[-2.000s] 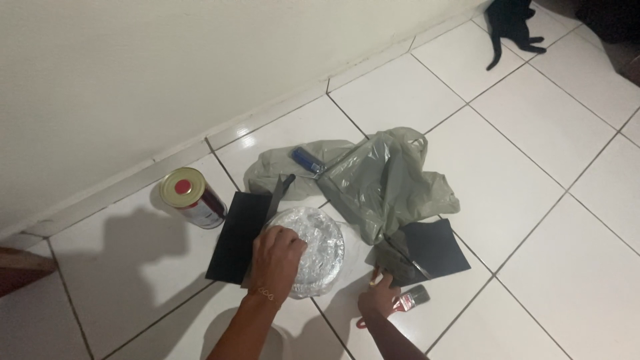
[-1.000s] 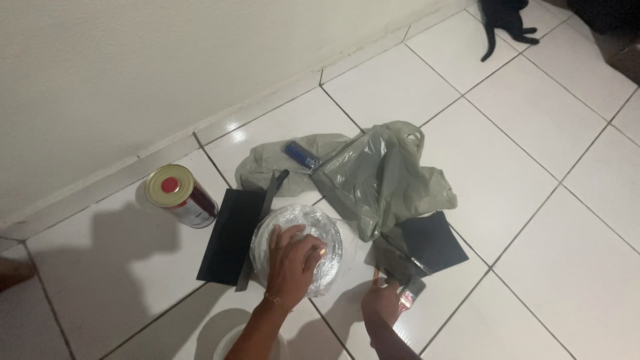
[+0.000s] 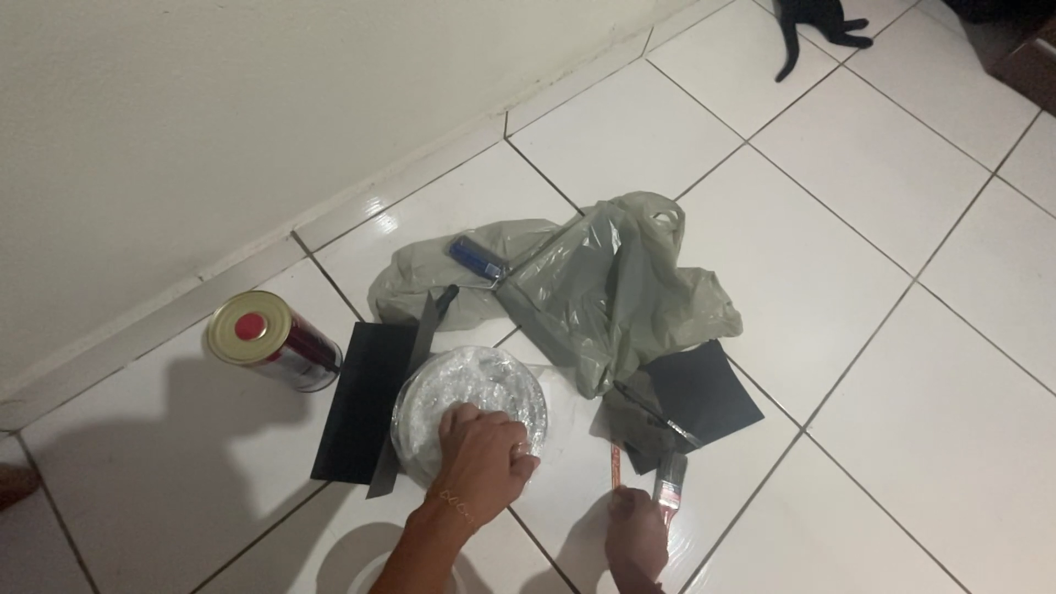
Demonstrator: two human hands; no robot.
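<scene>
My left hand [image 3: 483, 458] rests with curled fingers on the top of a round object wrapped in clear plastic [image 3: 470, 384]; whether it grips the wrap cannot be told. Low in the view, my right hand [image 3: 635, 536] is closed around the lower end of a thin orange stick [image 3: 615, 466]. Just right of that hand is a paintbrush [image 3: 671, 483] with dark bristles and a red handle, partly hidden by the hand. Dark sheets [image 3: 709, 396] lie above it, with a thin brush [image 3: 660, 412] across them. Left of the wrapped object is a black flat piece [image 3: 359, 404].
A metal can with a red cap [image 3: 272, 338] stands near the wall. A crumpled grey-green plastic bag [image 3: 610, 289] lies behind the wrapped object, beside a blue object [image 3: 476, 258]. A white round rim [image 3: 371, 573] shows at the bottom. A black cat [image 3: 817, 21] is at the top right.
My right hand has moved down, away from the dark sheets, and the orange stick now shows in it. My left hand stays on the wrapped object, its fingers shifted.
</scene>
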